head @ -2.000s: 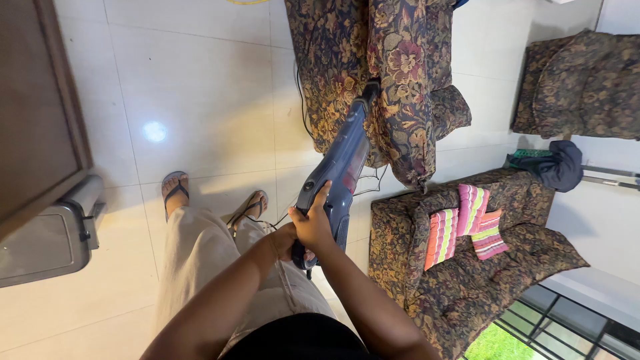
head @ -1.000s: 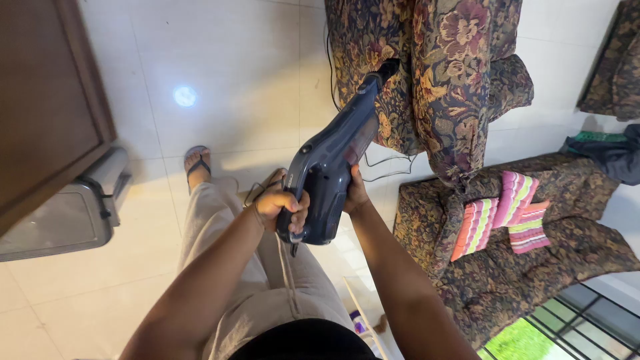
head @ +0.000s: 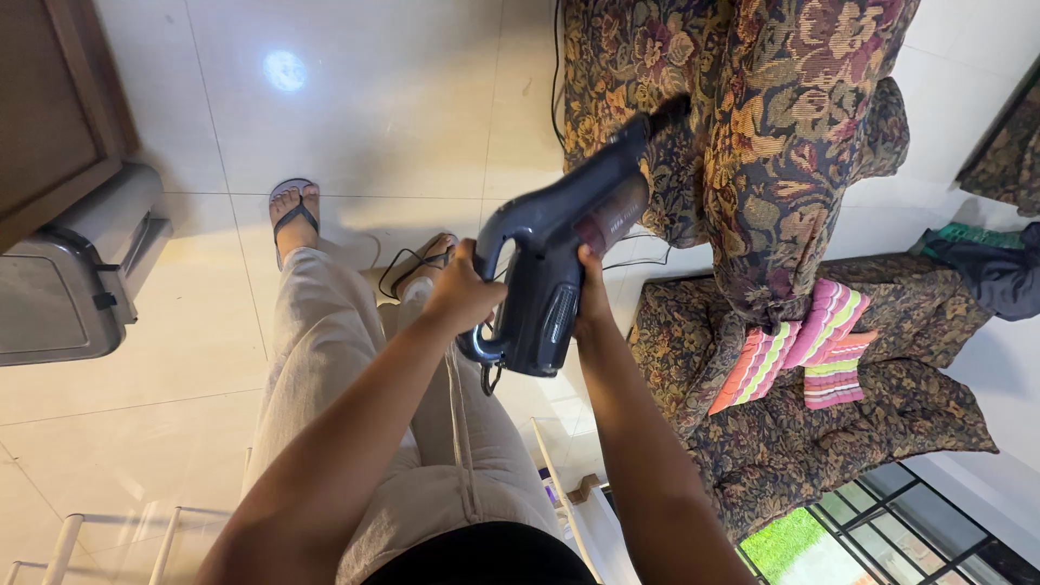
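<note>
A dark blue handheld vacuum cleaner (head: 540,284) is held tilted in front of me, its black brush nozzle (head: 670,114) up and to the right. My left hand (head: 465,291) grips the loop handle at its rear. Around the far side of the body, just below the dark red clear dust cup (head: 613,215), my right hand (head: 591,288) holds it, with most fingers hidden. The nozzle is over the floral-covered armchair (head: 642,65), beside its thick arm (head: 780,146); whether it touches the fabric I cannot tell.
A floral sofa (head: 886,422) with striped cushions (head: 760,366) stands at right. Thin black cable (head: 556,73) runs by the armchair and near my sandalled feet. At left are a grey lidded bin (head: 57,301) and brown wooden furniture (head: 49,106); white metal rails (head: 65,544) stand lower left.
Two seconds ago both hands were close together at the vacuum's rear; my right hand has since moved forward onto its body. The view has shifted, with the armchair now larger in frame.
</note>
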